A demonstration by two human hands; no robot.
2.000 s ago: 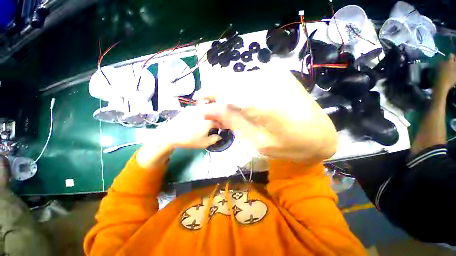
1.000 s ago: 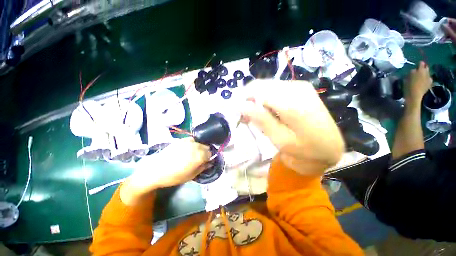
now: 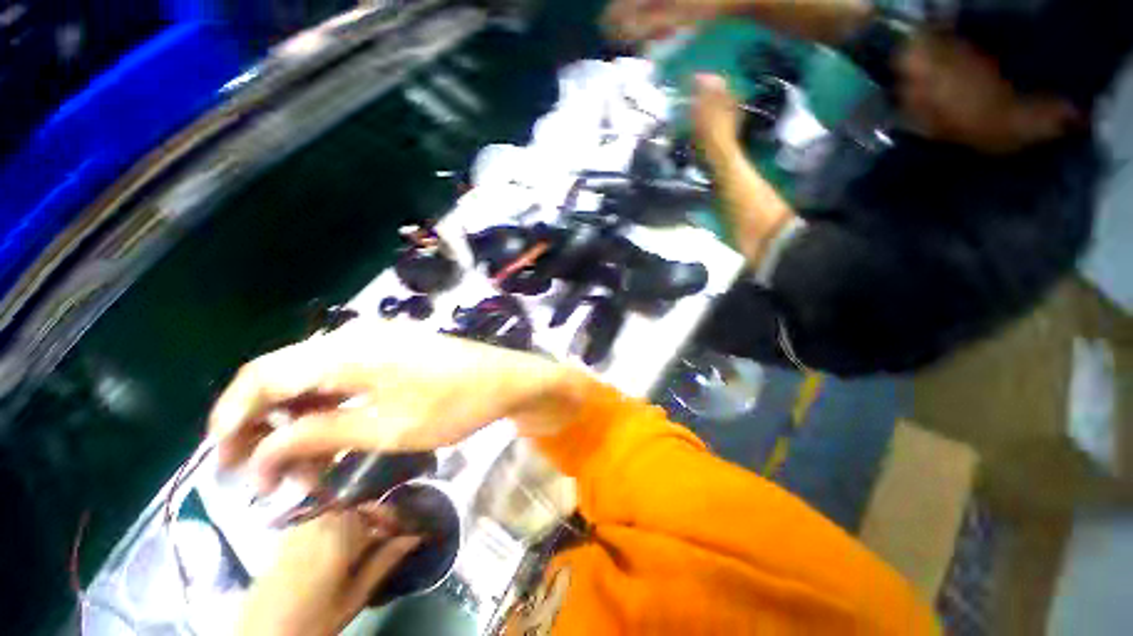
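The picture is blurred. A round black housing [image 3: 429, 534] with a bright rim is in my left hand [image 3: 311, 572], whose fingers are at its opening; this hand is cut off by the bottom edge. My right hand [image 3: 360, 398] is just above, palm down with fingers curled over the housing and thin wires. Its fingertips are blurred, so I cannot tell whether it grips a wire. White housings [image 3: 149, 578] with thin dark red wires stand at the lower left, partly cut off.
Small black rings [image 3: 404, 306], black housings and covers [image 3: 659, 276], and white housings [image 3: 609, 99] lie along the white sheet [image 3: 665, 354]. A coworker's hand and dark sleeve [image 3: 857, 261] are at the right. A metal rail [image 3: 162, 218] and blue bin [image 3: 137, 131] are upper left. A carton [image 3: 917, 497] is lower right.
The view has swung right, so the bench runs diagonally and the coworker shows more fully. My right hand has come from beside the black housing to over it. My left hand still holds the housing.
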